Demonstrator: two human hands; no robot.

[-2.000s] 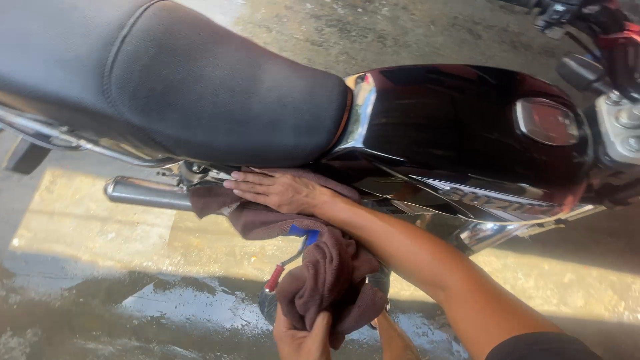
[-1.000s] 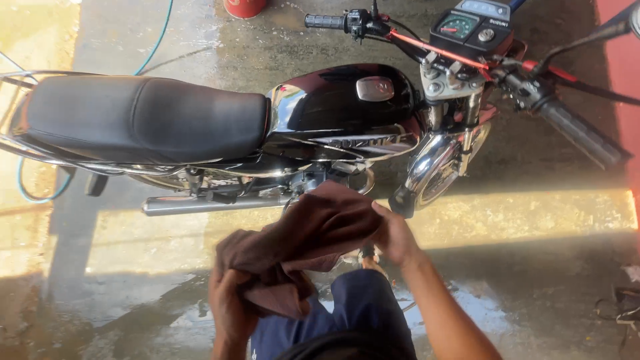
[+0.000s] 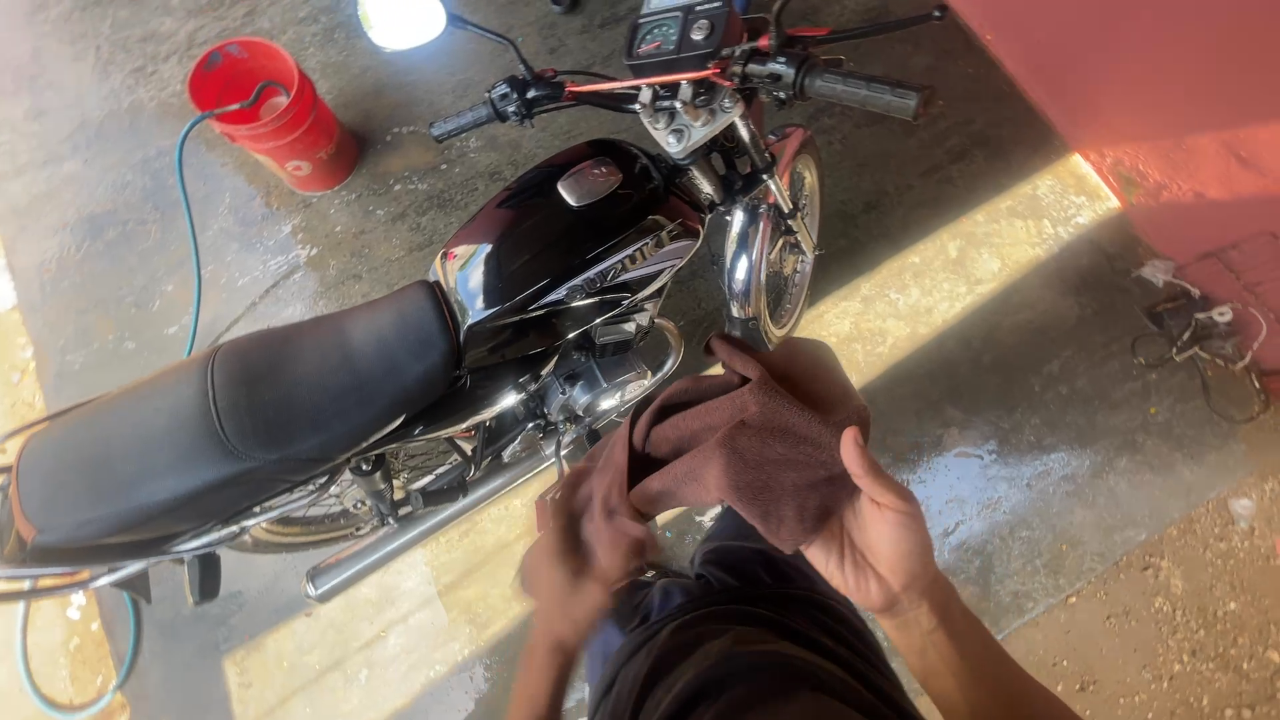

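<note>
A brown cloth [image 3: 750,440] is bunched and spread between my two hands, in front of my body. My left hand [image 3: 580,570], blurred, grips its left end. On the cloth's right side, my right hand [image 3: 880,530] holds the edge, with the thumb raised and the fingers partly hidden under the fabric. Beyond the cloth stands a black Suzuki motorcycle, its fuel tank [image 3: 590,230] at the centre and its black seat [image 3: 290,400] to the left. The chrome front fender [image 3: 742,255] is just past the cloth's upper edge.
A red bucket [image 3: 325,140] with a teal hose [image 3: 188,230] in it stands on the wet concrete floor [image 3: 960,330] beyond the motorcycle. The silver exhaust muffler [image 3: 400,548] runs along its near side. Tangled cables [image 3: 1205,340] lie at the right by a red wall [image 3: 1180,80].
Two seconds ago one hand pressed the cloth near the muffler below the seat; now both hands hold it up away from the motorcycle. The view has shifted and turned.
</note>
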